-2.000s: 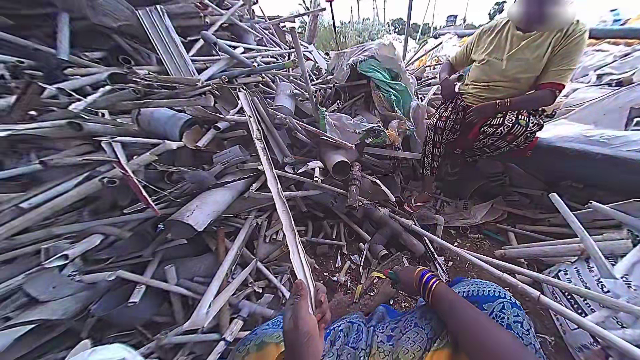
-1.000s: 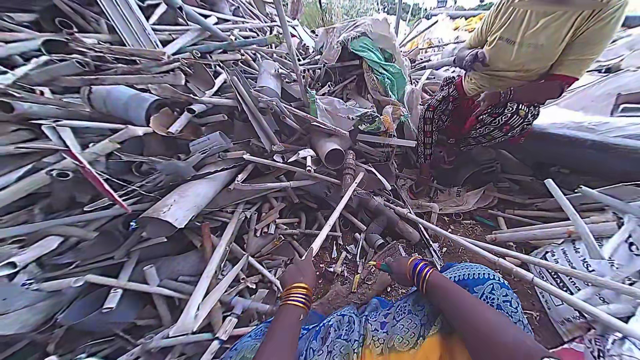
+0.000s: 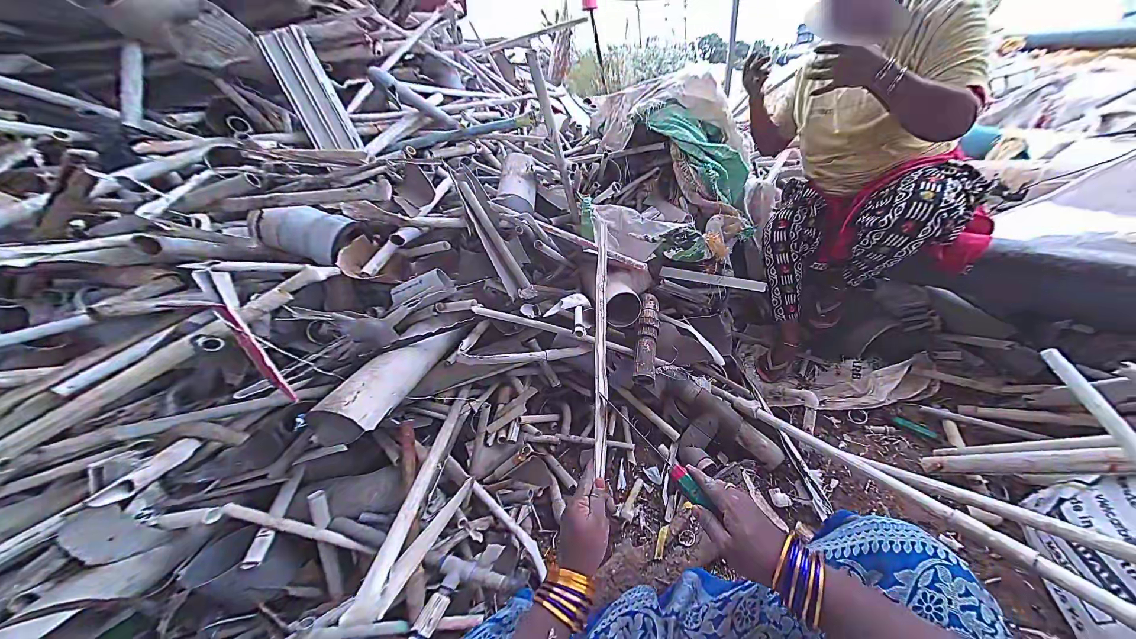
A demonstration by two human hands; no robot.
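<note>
My left hand (image 3: pixel 586 525) is closed around the lower end of a long, thin, pale strip (image 3: pixel 601 355), probably plastic pipe, which stands nearly upright over the heap. In my right hand (image 3: pixel 738 524) is a tool with a green and red handle (image 3: pixel 690 486); a thin dark shaft or blade points up and left from it, its exact kind unclear. Just beyond the strip lie a wide grey pipe's open end (image 3: pixel 623 306) and a brown ribbed pipe piece (image 3: pixel 647 337). A yellow piece (image 3: pixel 661 541) rests on the ground between my hands.
Scrap pipes (image 3: pixel 390 382) are heaped at left and centre. A long pale pole (image 3: pixel 887 470) crosses the right side. Another person (image 3: pixel 874 133) sits at the upper right with both hands raised. Green sacking (image 3: pixel 706 151) lies behind the heap, and a printed sack (image 3: pixel 1087 532) at lower right.
My left hand held a strip two seconds ago; one second ago a shorter-looking piece slanted up to the right from it. Now a long strip stands upright there. The other person's hands have risen from the lap.
</note>
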